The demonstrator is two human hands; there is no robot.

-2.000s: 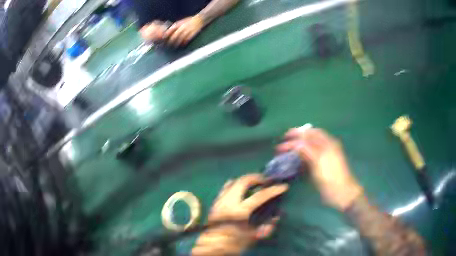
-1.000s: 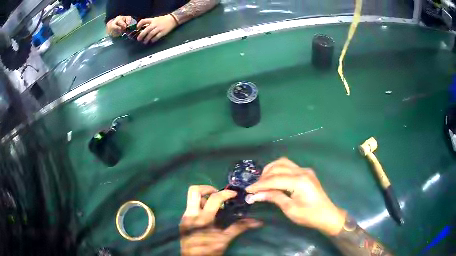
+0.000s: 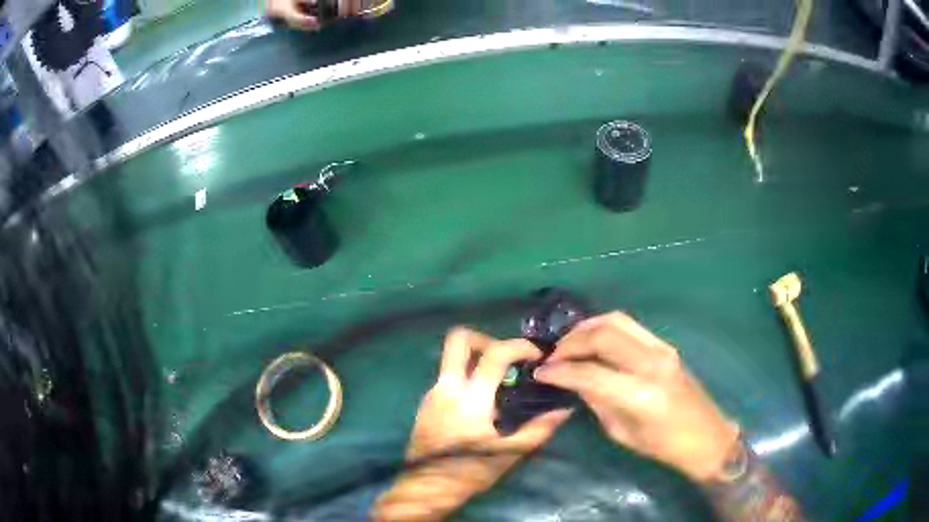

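Note:
My left hand [image 3: 474, 393] holds a black cylindrical housing [image 3: 525, 400] low in front of me, fingers around its side. A small green detail shows at its mouth. My right hand [image 3: 626, 382] has its fingertips pinched together at the housing's upper edge; what they pinch is too small to tell. A dark round part [image 3: 551, 314] with shiny details is just beyond the fingertips, partly hidden by my right hand. Whether it is joined to the housing I cannot tell.
A black housing with wires [image 3: 303, 228] stands at left, another housing [image 3: 621, 168] beyond my hands. A tape roll [image 3: 298, 397] and small shiny parts [image 3: 222, 477] lie at left. A mallet [image 3: 805, 357] lies at right. A yellow strip [image 3: 779, 87] hangs over the far edge. A person's hands [image 3: 321, 10] show beyond the rail.
The standing housings have shifted right in the picture, and the tape roll right and up. The shiny parts show more fully. My hands stay together at the housing, now slightly further right.

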